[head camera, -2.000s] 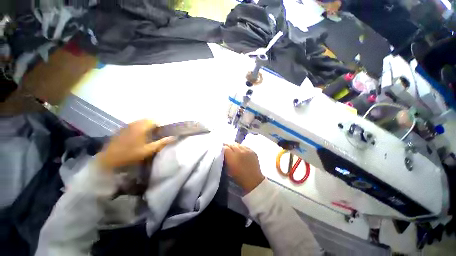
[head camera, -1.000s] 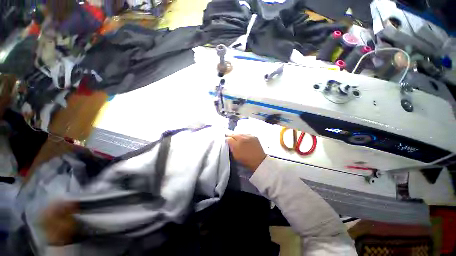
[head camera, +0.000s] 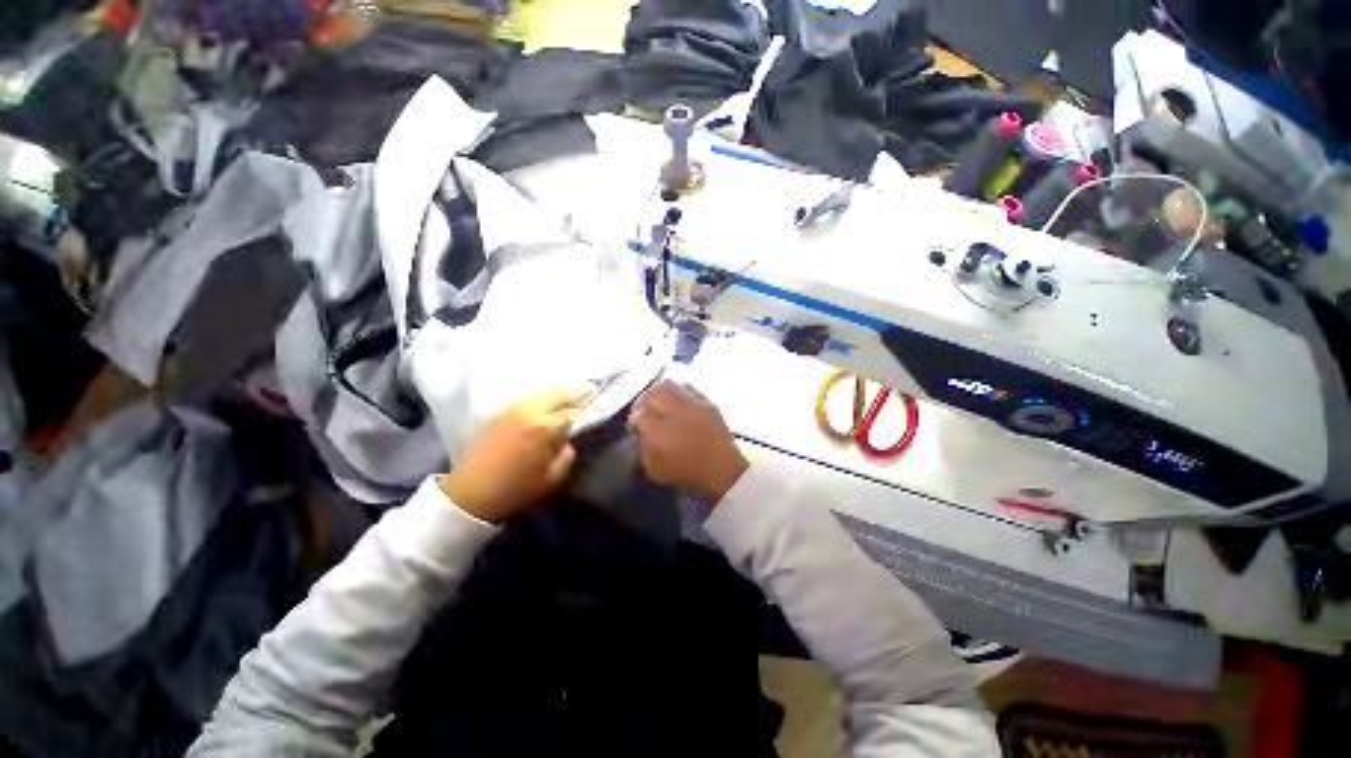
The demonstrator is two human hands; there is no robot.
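The garment (head camera: 496,348), pale grey-white with dark bands, lies bunched on the table left of the needle. My left hand (head camera: 519,456) pinches its edge just in front of the presser foot (head camera: 683,335). My right hand (head camera: 686,440) is close beside it, with fingertips closed on the same edge near the needle. The white sewing machine (head camera: 889,319) with a blue stripe extends to the right. The needle area is partly lost in glare. Whether the edge is under the foot cannot be told.
Scissors (head camera: 867,415) with orange and red loops lie in front of the machine head. A thin red tool (head camera: 1037,508) lies near its base. Thread cones (head camera: 990,151) and dark cloth (head camera: 874,111) are behind. More grey cloth (head camera: 134,548) hangs at left.
My left hand has come from the lower left to the fabric edge near the needle. The garment has moved up onto the table left of the needle. My right hand remains near the needle.
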